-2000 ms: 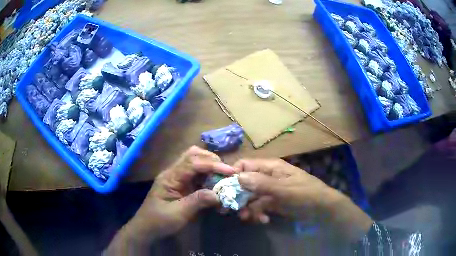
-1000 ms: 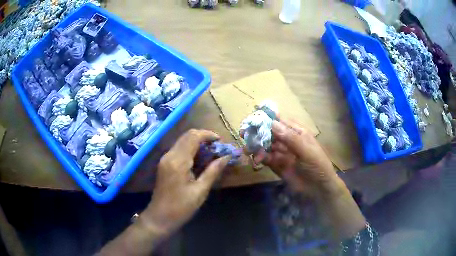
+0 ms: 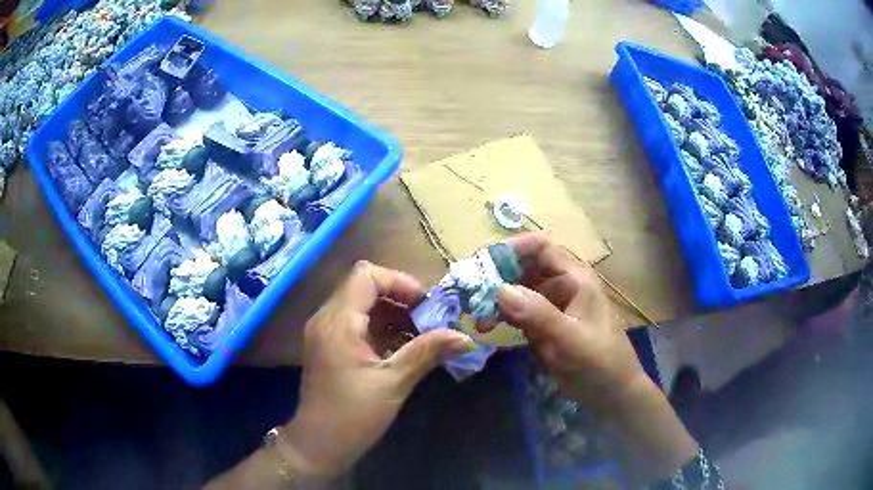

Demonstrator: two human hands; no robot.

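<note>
My left hand (image 3: 369, 345) holds a purple base piece (image 3: 440, 311) between thumb and fingers, just past the table's near edge. My right hand (image 3: 565, 311) holds a white ruffled piece (image 3: 473, 279) with a grey-green rounded part on its upper right. The two pieces meet between my hands; whether they are joined I cannot tell. Behind them a round white glue dish (image 3: 508, 211) sits on the cardboard sheet (image 3: 488, 167). A thin tan stick (image 3: 627, 299) runs from the dish toward the table edge, partly hidden by my right hand.
A blue tray (image 3: 311, 247) at left holds purple bases and assembled ornaments. A narrow blue tray (image 3: 682, 206) at right holds more ornaments. White-blue piles lie at far left and far right. A small translucent bottle (image 3: 548, 23) stands at the far side. Another blue container (image 3: 565, 421) is below the table edge.
The purple piece was lifted from the table into my left hand. My right hand has brought the white piece down and left against it, uncovering the glue dish.
</note>
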